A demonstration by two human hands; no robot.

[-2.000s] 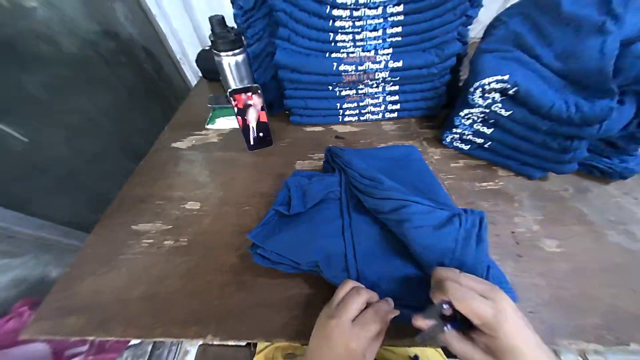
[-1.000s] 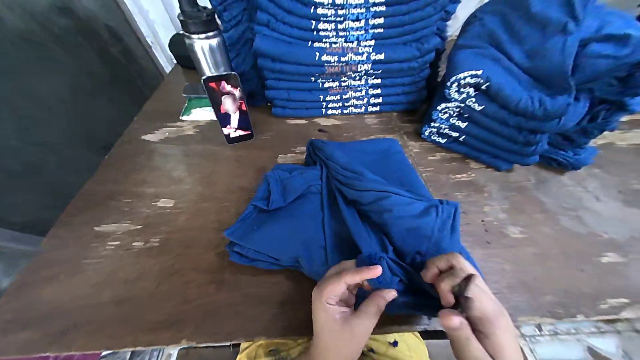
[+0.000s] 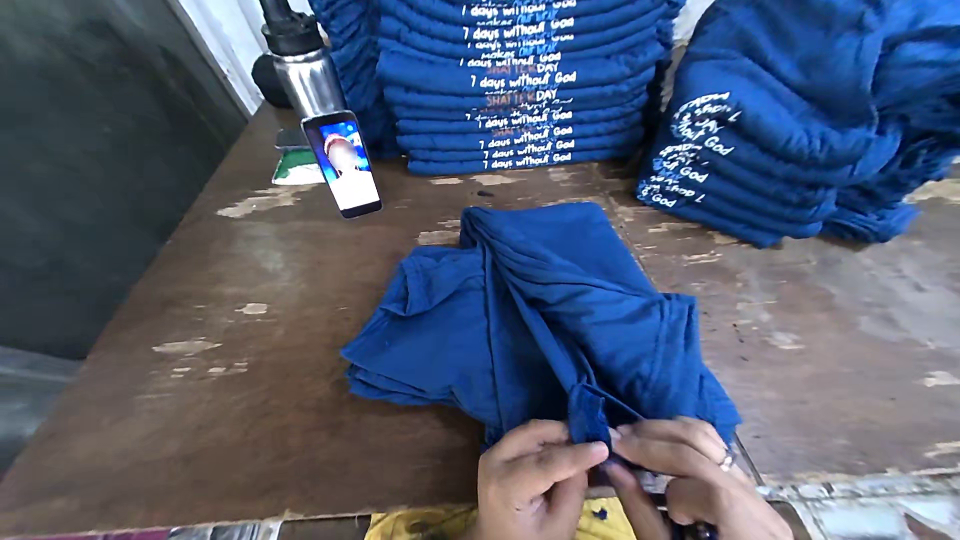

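A blue fabric garment [image 3: 555,300] lies loosely folded in layers on the wooden table, its near edge at the table's front. My left hand [image 3: 532,472] pinches a hem of it between thumb and fingers. Close beside it, my right hand [image 3: 682,465], with a ring on one finger, pinches the same raised edge, the fingertips of both hands nearly touching. A dark object [image 3: 697,531], partly hidden, sits in my right palm at the bottom edge of the view; its kind cannot be told here.
Behind the garment stands a tall stack of folded blue shirts [image 3: 517,90] with printed lettering, and a second, slumped stack [image 3: 780,142] is at the right. A smartphone [image 3: 343,165] leans on a steel bottle [image 3: 311,82] at the back left. Yellow cloth [image 3: 420,525] shows below the table edge [image 3: 187,523].
My hands have come together at the garment's near edge, and a strip of hem now stands up between them. A small dark tool with a blade, seen earlier in my right hand, is now mostly hidden.
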